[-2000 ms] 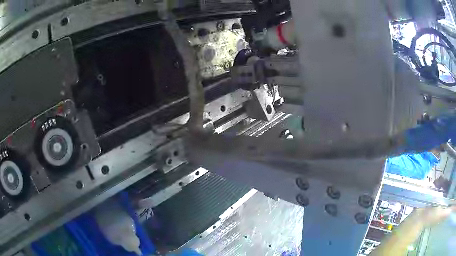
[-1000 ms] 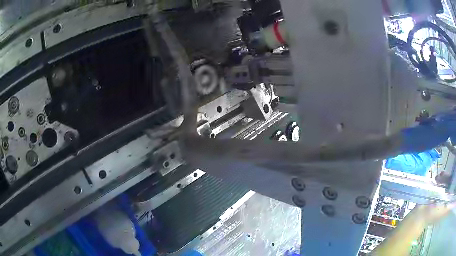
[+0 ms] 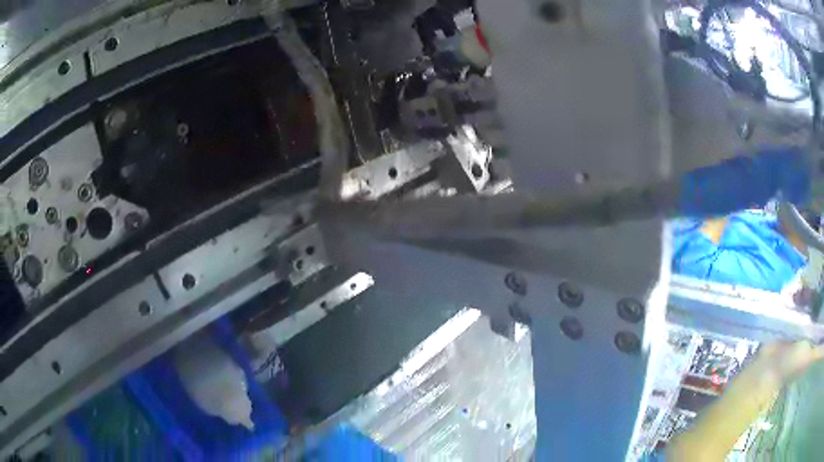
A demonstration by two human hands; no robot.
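Observation:
A bare forearm rises at the lower right, and its blurred hand [image 3: 793, 359] is cut off near the right edge. It appears to be my right hand; its fingers and any hold cannot be made out. My left hand is not in view. A pale metal fixture plate [image 3: 63, 212] with many holes lies in the dark track at the left, with no round part on it. The dark green conveyor belt [image 3: 343, 361] runs below the guide rail [image 3: 203, 275].
A grey upright frame [image 3: 578, 117] stands right of centre, crossed by a wrapped hose [image 3: 506, 209]. Blue bins [image 3: 149, 406] at the lower left hold a white lump [image 3: 212, 383] and green bits. A silver shelf plate [image 3: 470, 397] lies beside the belt. Blue bagging [image 3: 736, 253] hangs at right.
The plate with two round parts left the left side, and the bare plate shows there. A round part seen behind the hose one second ago is gone from sight. The view has shifted slightly.

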